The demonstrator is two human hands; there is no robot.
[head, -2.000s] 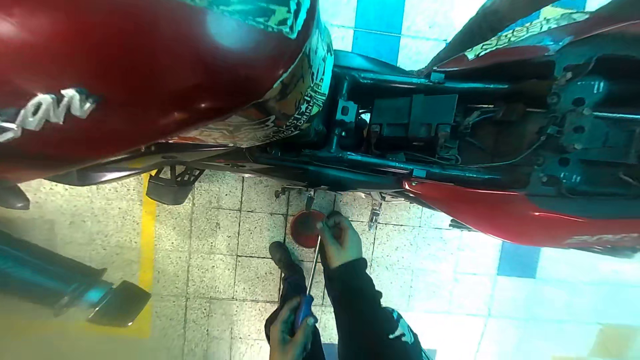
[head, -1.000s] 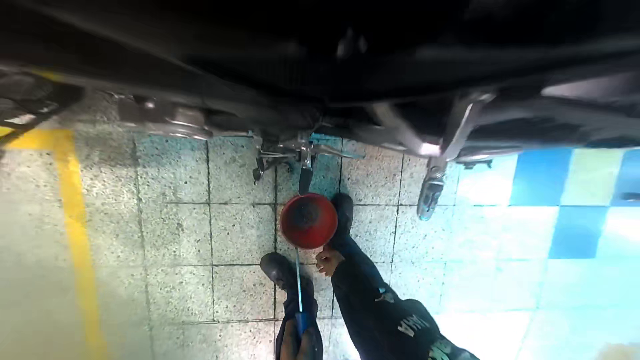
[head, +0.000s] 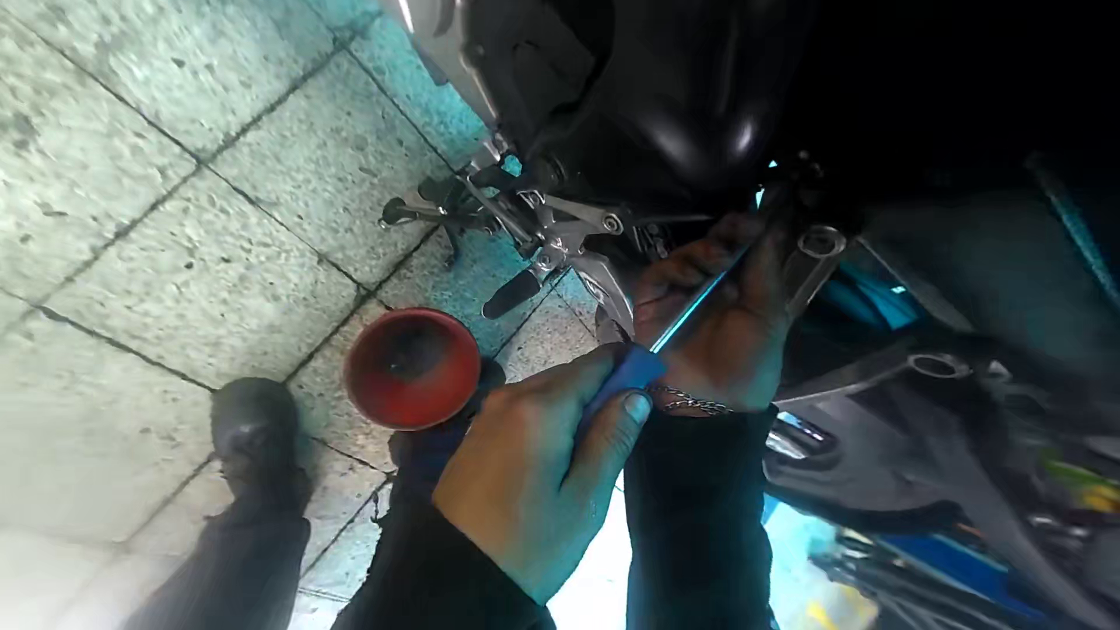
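My left hand (head: 547, 459) is closed around the blue handle of a screwdriver (head: 623, 381). Its long metal shaft slants up and right across the palm of my right hand (head: 722, 311), which wears a chain bracelet (head: 691, 402). The right fingers are bent beneath the dark motorcycle bodywork (head: 682, 96); shadow hides the shaft's tip and whether those fingers grip anything. Just left of my right hand is a metal footrest bracket (head: 569, 241) with a rubber-covered peg (head: 512, 293) and a foot lever.
A red round bowl (head: 411, 367) is at lower left over the tiled floor (head: 131, 280), near my dark shoe (head: 254, 416). Metal brackets (head: 822, 241) stand close to the right of my right hand. Blurred blue and yellow items lie at the lower right.
The view has turned and moved much closer under the motorcycle. Both hands have come up to the bodywork with the screwdriver; a second ago they were low, beside the red bowl.
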